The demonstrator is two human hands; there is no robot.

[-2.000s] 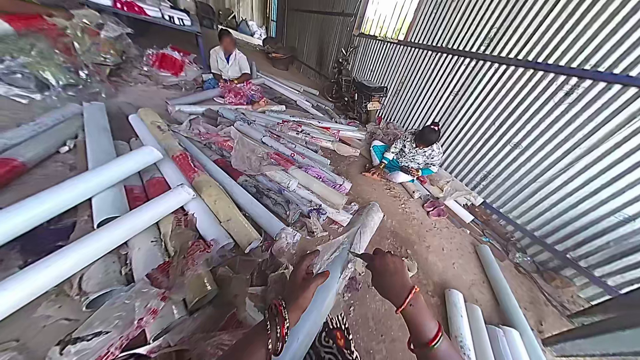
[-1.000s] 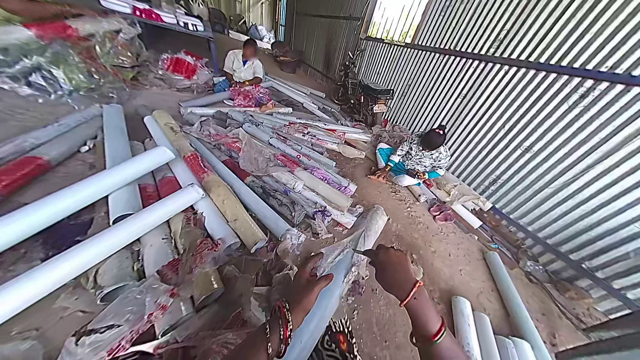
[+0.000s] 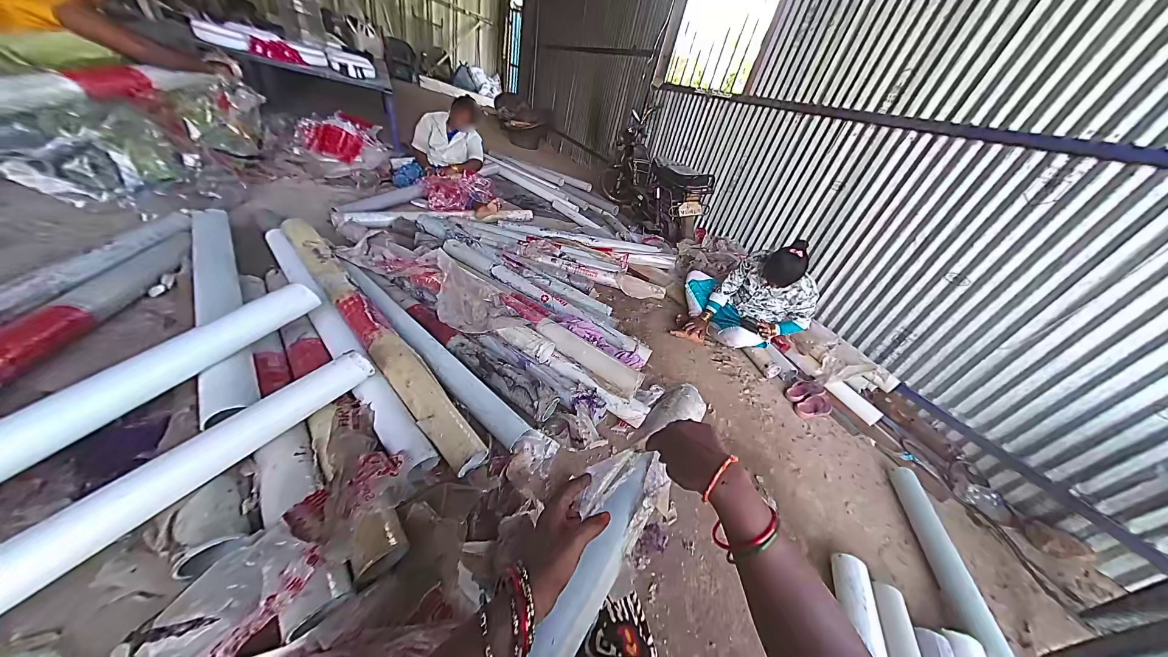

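Observation:
A pale blue-white pipe (image 3: 598, 547) slants up from the bottom centre, its far end wrapped in torn, dirty plastic film (image 3: 677, 409). My left hand (image 3: 566, 538), wearing bangles, grips the pipe and its loose film from the left side. On the right of the pipe, my right hand (image 3: 689, 456) is closed near the edge of the film; what lies inside its fingers is hidden. Peeled film hangs about the pipe between both hands. Just left of my left hand lie crumpled plastic scraps (image 3: 438, 529).
Many wrapped and bare pipes (image 3: 429, 365) cover the floor at left and centre. One person (image 3: 447, 141) sits at the back, another (image 3: 757, 292) by the corrugated metal wall (image 3: 958, 228). A motorcycle (image 3: 666, 182) stands behind. More pipes (image 3: 949, 557) lie at lower right.
My right hand has moved left and down across the pipe's wrapped end, and more film stands loose around the pipe. My left hand stays on the pipe.

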